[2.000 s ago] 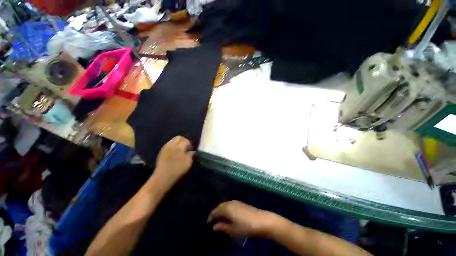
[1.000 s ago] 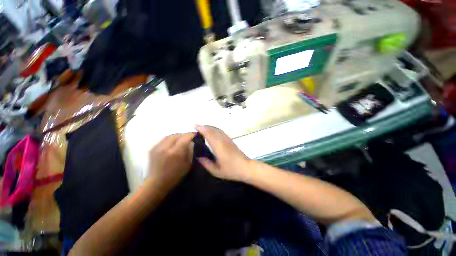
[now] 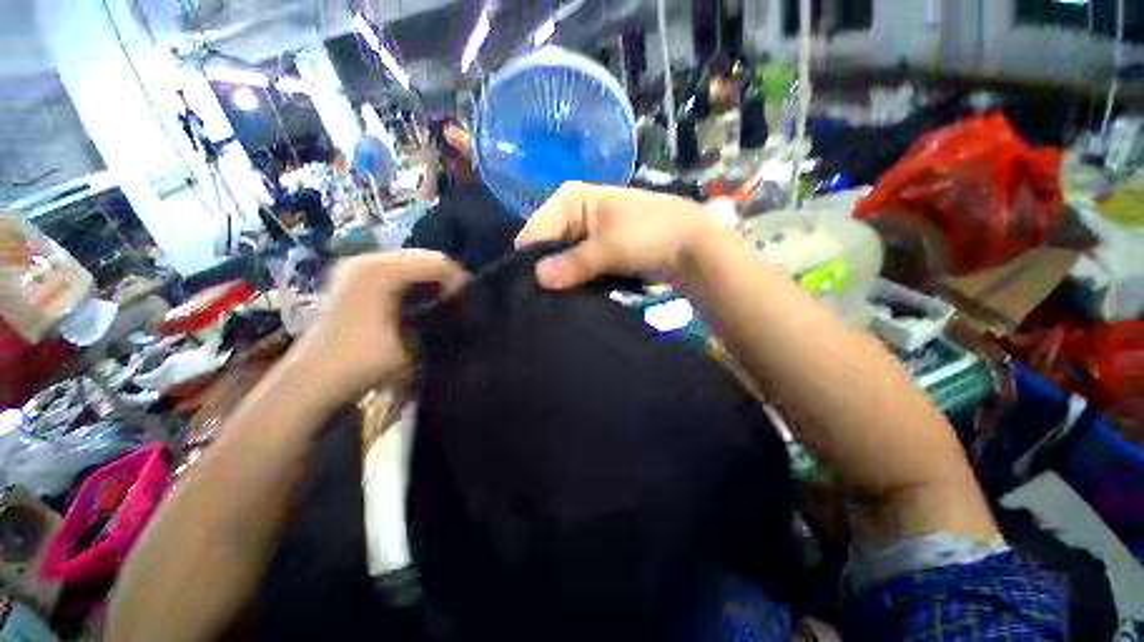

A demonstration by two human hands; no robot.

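A black fabric panel (image 3: 565, 426) hangs from both hands in front of me and hides most of the white table (image 3: 390, 502). My left hand (image 3: 383, 314) is blurred and grips its upper left edge. My right hand (image 3: 615, 232) pinches the upper edge between thumb and fingers. The cream sewing machine head (image 3: 822, 257) shows in part behind my right forearm. The needle area is hidden by the cloth and arm.
A blue desk fan (image 3: 556, 126) stands beyond my hands. A pink plastic basket (image 3: 111, 514) is at the lower left. A red plastic bag (image 3: 966, 188) lies on a carton (image 3: 1014, 286) at the right. Another black piece (image 3: 324, 539) is left of the held cloth.
Both hands have risen from the table edge, lifting the black panel up before me. The view has tilted up, so the fan and workshop behind now show.
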